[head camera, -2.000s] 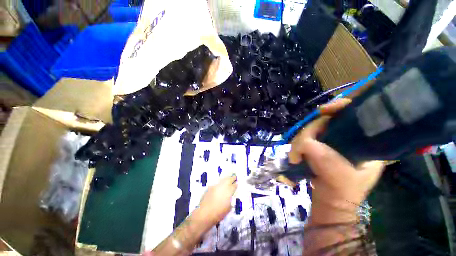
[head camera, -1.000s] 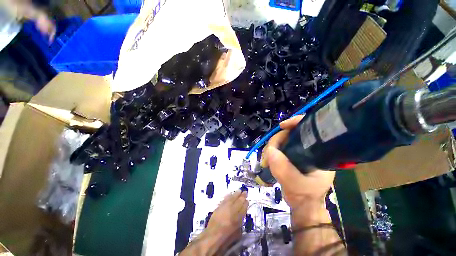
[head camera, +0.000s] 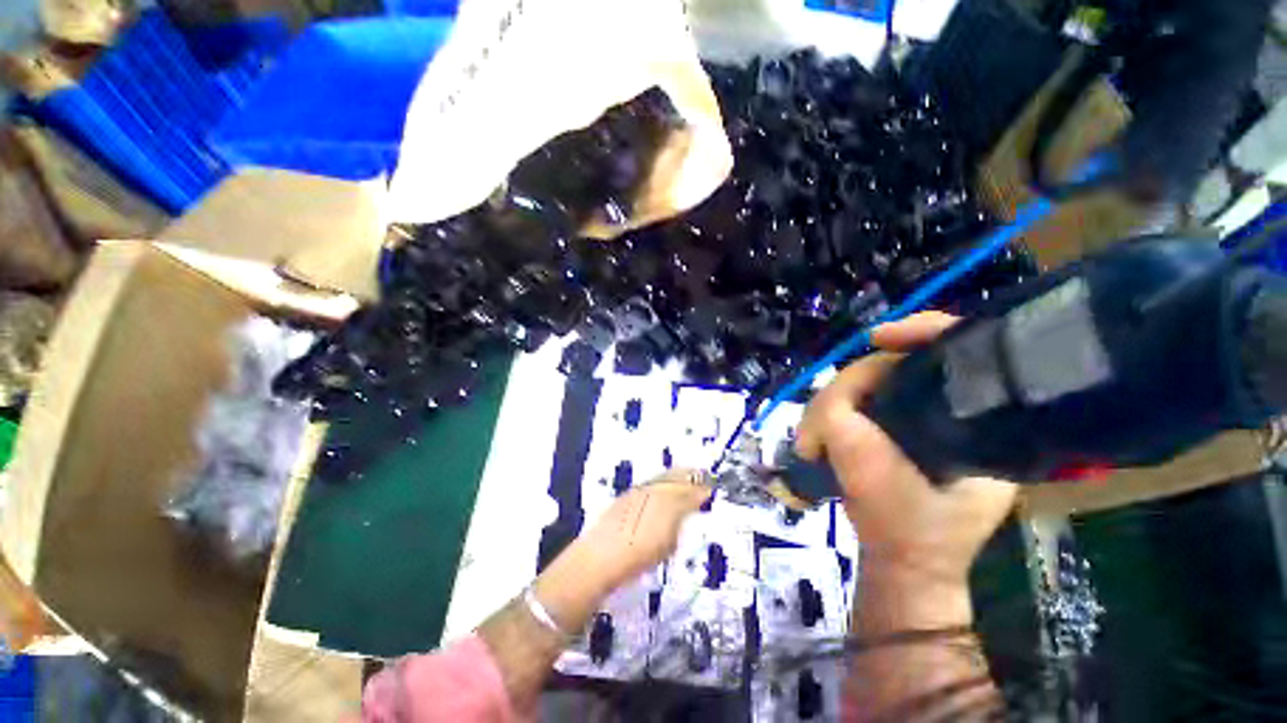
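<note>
My right hand (head camera: 917, 487) is wrapped around the front of a thick dark power screwdriver (head camera: 1044, 367), held tilted with its silvery nozzle (head camera: 741, 466) down over the white plates. A bright blue hose (head camera: 903, 314) runs beside it. My left hand (head camera: 642, 526) lies on the plates with its fingertips beside the nozzle; whether it pinches a small part cannot be told. White plates with black centre parts (head camera: 716, 565) lie in close rows on the board. The nozzle tip's contact point is blurred.
A large heap of black plastic housings (head camera: 833, 184) lies behind the plates, spilling from a cream paper sack (head camera: 544, 99). A cardboard box (head camera: 155, 424) with clear plastic (head camera: 247, 438) stands left. Blue crates (head camera: 332, 92) are behind. Loose silvery screws (head camera: 1070, 600) lie right.
Since one second ago the view has shifted, so the box and sack appear further right. The driver and right hand appear further right in view, still close beside the left fingertips. The person at upper left is gone.
</note>
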